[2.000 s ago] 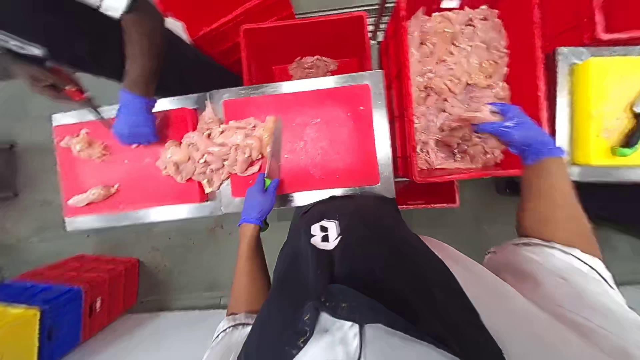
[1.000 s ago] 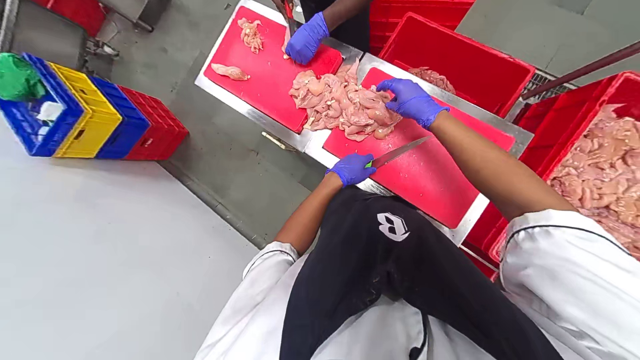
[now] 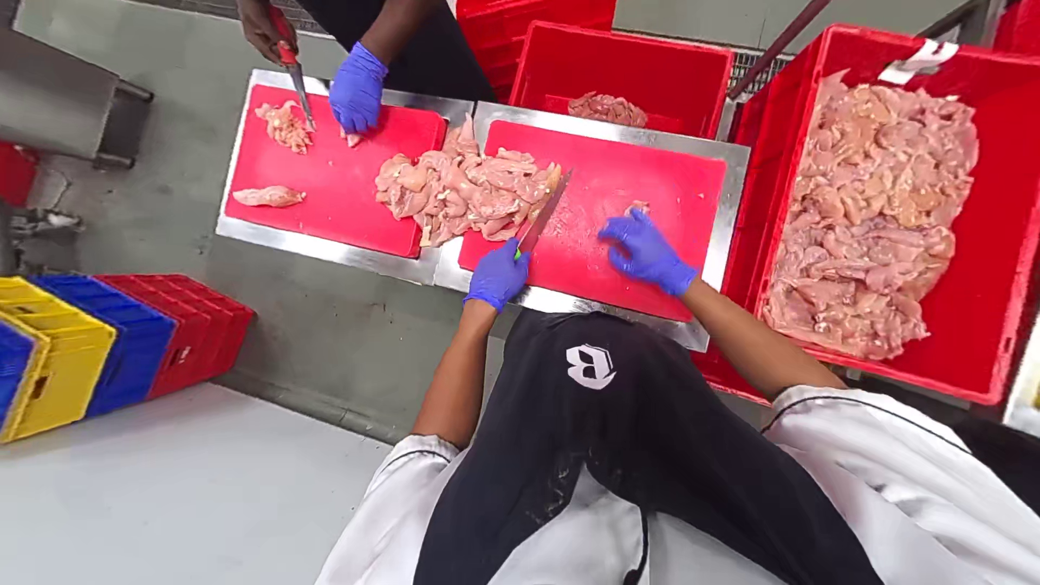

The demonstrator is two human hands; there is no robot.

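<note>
My left hand (image 3: pixel 497 275), in a blue glove, is closed around the green handle of a knife (image 3: pixel 546 213), whose blade points up and to the right beside a pile of raw chicken pieces (image 3: pixel 467 187). The pile spans the near red cutting board (image 3: pixel 666 179) and the red board to its left (image 3: pixel 349 179). Over the right part of my board is my gloved right hand (image 3: pixel 647 250), fingers apart. A small scrap of meat (image 3: pixel 639 208) lies by its fingertips; whether they touch it I cannot tell.
Across the left board, a co-worker's gloved hand (image 3: pixel 358 91) is beside another knife (image 3: pixel 299 85). A red crate of chicken (image 3: pixel 995 227) stands at the right, another red crate (image 3: pixel 626 57) behind my board. Yellow, blue and red crates (image 3: pixel 191 325) are at the lower left.
My right hand was in the chicken crate two seconds ago, then at the chicken pile, and is now over the right part of my board. The view has swung considerably.
</note>
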